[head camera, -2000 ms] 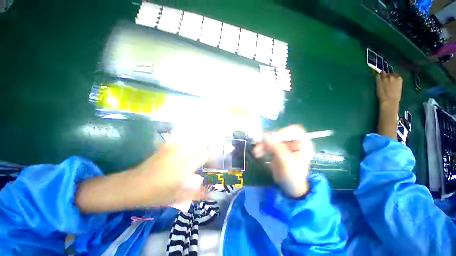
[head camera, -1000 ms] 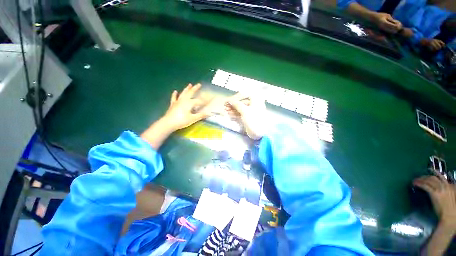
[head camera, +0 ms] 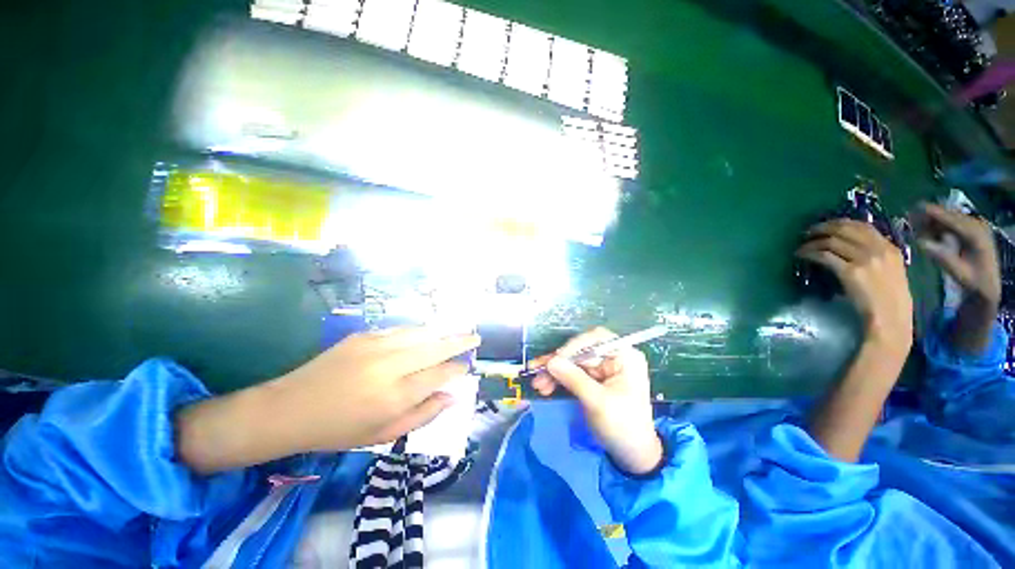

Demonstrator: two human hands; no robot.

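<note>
A dark display module with pale edges lies at the bench's near edge, its orange-yellow flex tail pointing at me. My right hand holds a thin pale pen-like tool, its tip near the module's lower right corner. My left hand lies palm down with fingers extended over the module's left side; whether it grips anything is hidden. A white card shows under my left fingers. A glare-white clear sheet lies beyond the hands.
Yellow film lies on the sheet's left. Joined white cards run along its far edge. On the green bench, a row of dark screens lies at the right. Another person's hands handle dark parts there.
My hands have come back from the clear sheet to the module at the near edge. The tool now shows in my right hand. The camera view has shifted.
</note>
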